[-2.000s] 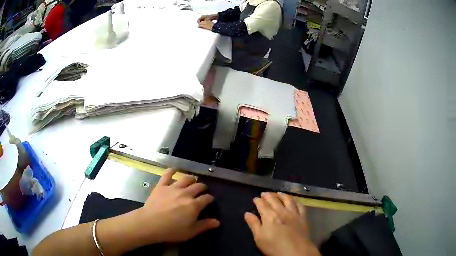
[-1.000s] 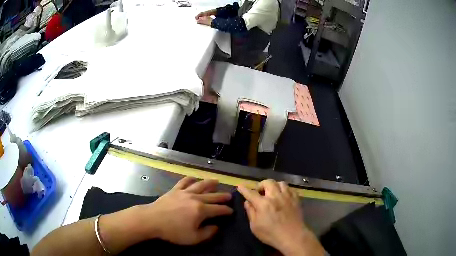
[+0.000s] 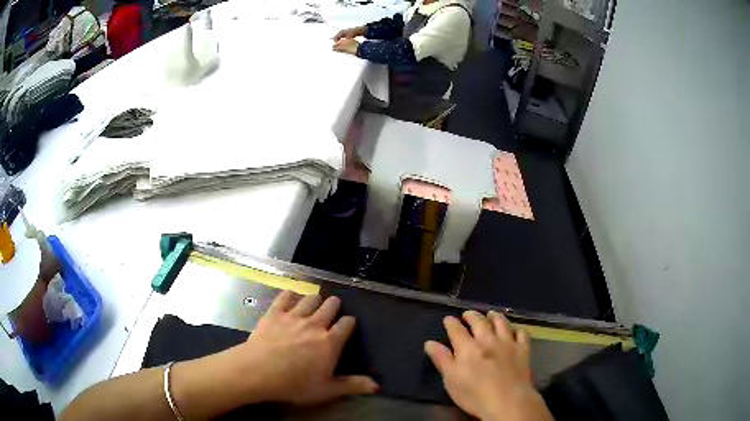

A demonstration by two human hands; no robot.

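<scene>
A black fabric piece (image 3: 391, 341) lies flat on the steel cutter bed (image 3: 218, 300), its far edge at the long metal bar (image 3: 386, 289). My left hand (image 3: 300, 349) presses on its left part, fingers spread. My right hand (image 3: 487, 362) presses on its right part, fingers slightly apart. Both hands lie palm down, with the fingertips near the bar. The fabric covers the middle of the yellow strip (image 3: 247, 275). More dark fabric lies at the left (image 3: 185, 344) and at the right (image 3: 613, 386).
Green brackets stand at the bar's left end (image 3: 171, 263) and right end (image 3: 645, 341). A blue tray (image 3: 82, 329) with a tub and tissue is at left. Off-white panel stacks (image 3: 238, 164) and a pale cut-out panel (image 3: 428, 152) lie beyond. A person (image 3: 436, 37) works across the table.
A second ago my hands were close together behind the fabric's edge and the yellow strip showed whole. Now they are apart and the fabric reaches the bar. The view has shifted slightly.
</scene>
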